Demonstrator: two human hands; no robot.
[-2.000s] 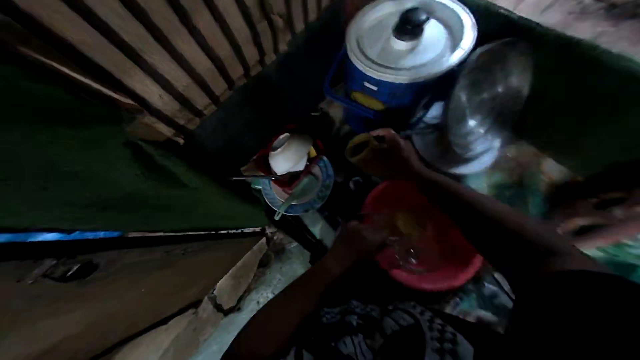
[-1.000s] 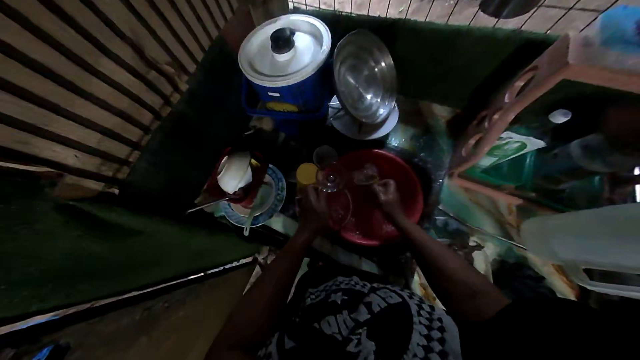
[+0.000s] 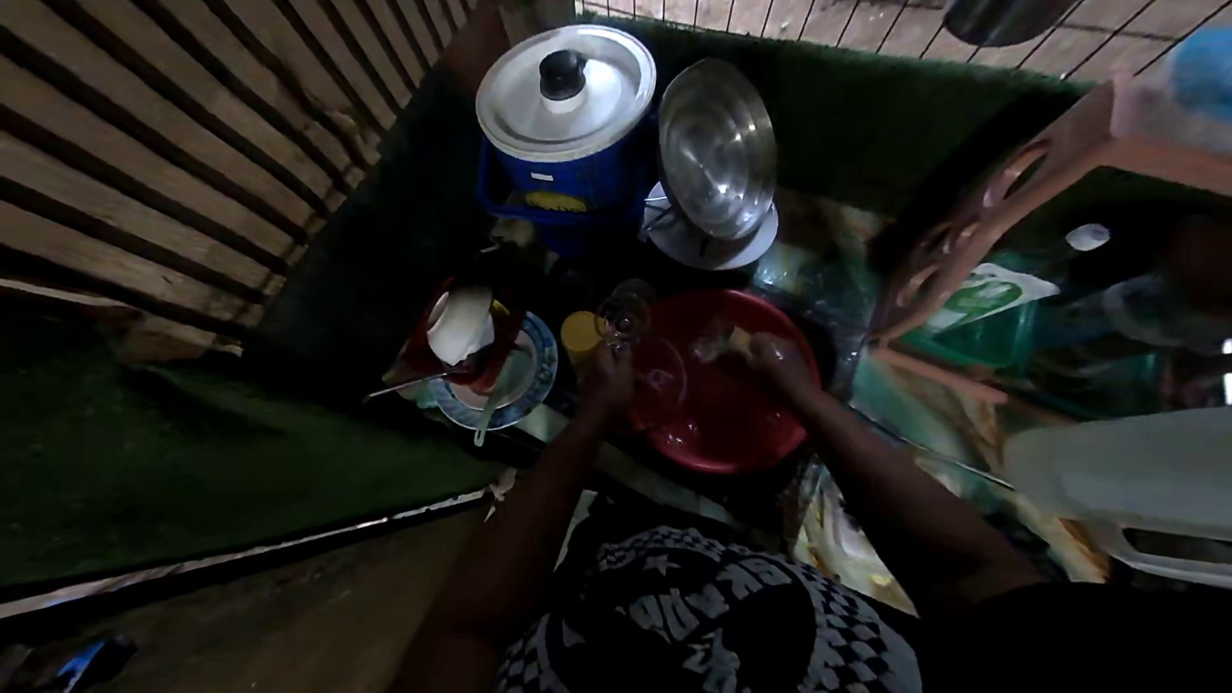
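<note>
My left hand grips a clear drinking glass at the left rim of a red plastic basin. Inside the basin, my right hand is closed around something small and pale, perhaps a sponge, blurred in the dim light. Water seems to lie in the basin. A yellow round item stands just left of the glass. Farther left, a blue-rimmed plate carries a red container, a white bowl and a pale green utensil.
Behind stand a blue bucket under a metal lid with a black knob and a tilted metal bowl on a white plate. At the right are a pinkish plastic rack and a translucent jug. A slatted wall borders the left.
My left hand has come to hold the glass upright near the basin's left rim; a second ago it was close to the same spot. The view has swung right since two seconds ago.
</note>
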